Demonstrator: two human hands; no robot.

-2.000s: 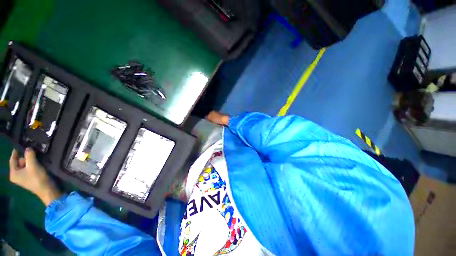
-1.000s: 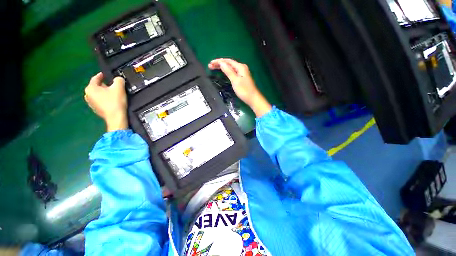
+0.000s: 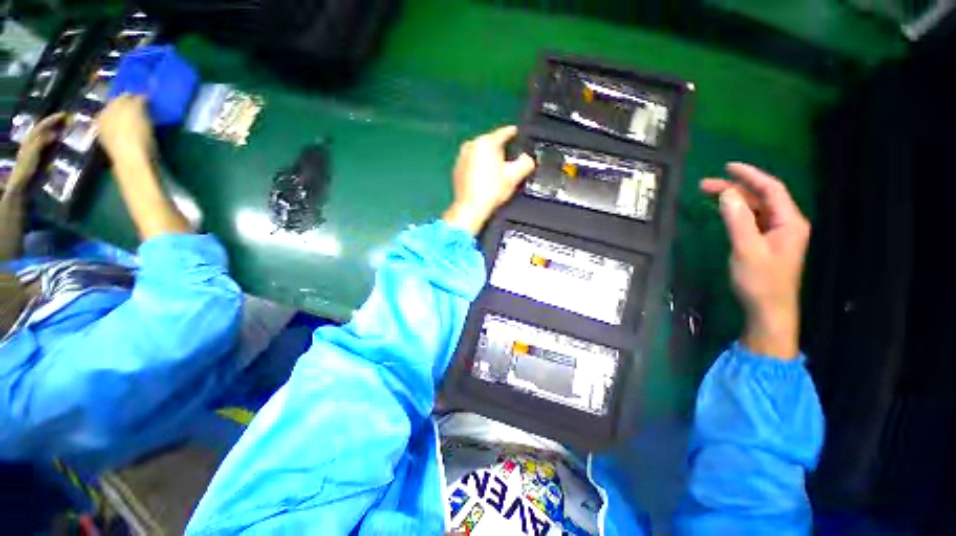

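A black foam tray [image 3: 561, 225] lies in front of me with phone middle frames in a row of slots. The two far frames, including the second one [image 3: 595, 180], look dark inside. The two near ones, including the nearest [image 3: 545, 363], look silver-white. Each shows a small orange flex cable. My left hand [image 3: 487, 178] grips the tray's left edge, its thumb by the second frame. My right hand [image 3: 762, 246] is raised right of the tray, touching nothing large, fingers curled with thumb and index near each other. I cannot tell whether it pinches a small part.
A pile of small black parts [image 3: 301, 191] lies on the green bench [image 3: 393, 136] left of the tray. Further left are a bag of light parts [image 3: 225, 113], a blue bin or bag [image 3: 154, 84] and a co-worker's blue sleeves [image 3: 157, 325]. Dark blocks stand at the right.
The view has turned left, so the tray shows further right and the co-worker has come into view. My left hand stays at the tray's edge; my right hand is further from the tray.
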